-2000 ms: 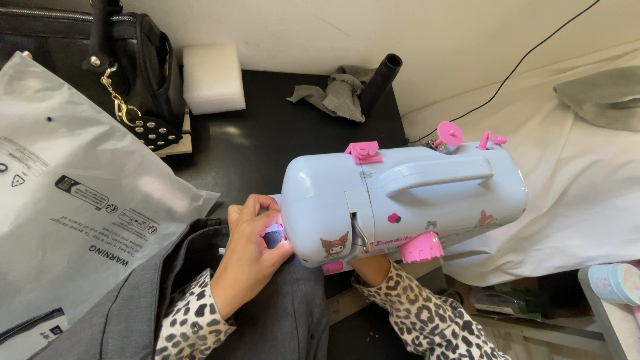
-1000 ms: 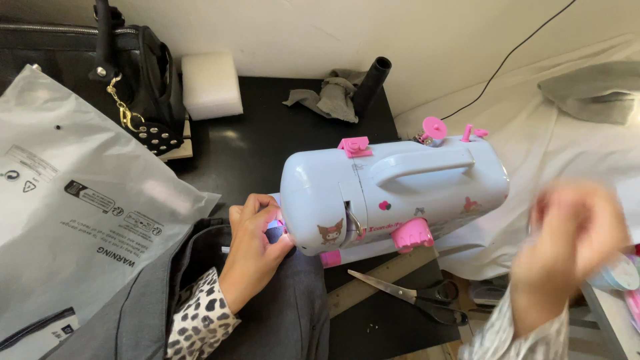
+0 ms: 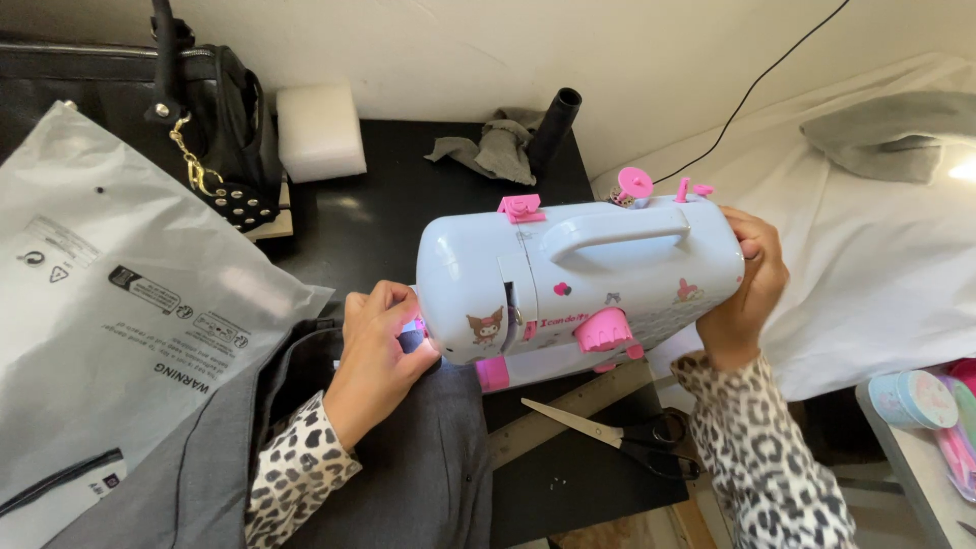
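A pale blue sewing machine (image 3: 473,267) with pink knobs and a carrying handle stands on a black table (image 3: 343,229). My left hand (image 3: 381,354) is at the machine's lit needle end, fingers bent and thumb close to the index finger; what lies between them is largely hidden. Dark grey fabric (image 3: 412,450) runs from beneath that end over the table's front. My right hand (image 3: 743,286) rests around the machine's far right end, fingers on its upper back edge. Scissors (image 3: 625,438) with black handles lie partly open on a ruler (image 3: 564,412) in front of the machine.
At left are a translucent plastic bag (image 3: 152,305) and a black handbag (image 3: 114,99). White foam (image 3: 320,133), a grey cloth scrap (image 3: 503,145) and a black tube (image 3: 555,130) stand along the wall. Round containers (image 3: 915,400) sit on a surface at right; a black cable (image 3: 751,91) hangs behind.
My right hand was under the front of the machine, swung out to the right, and is now on its right end. My left hand has stayed at the needle end.
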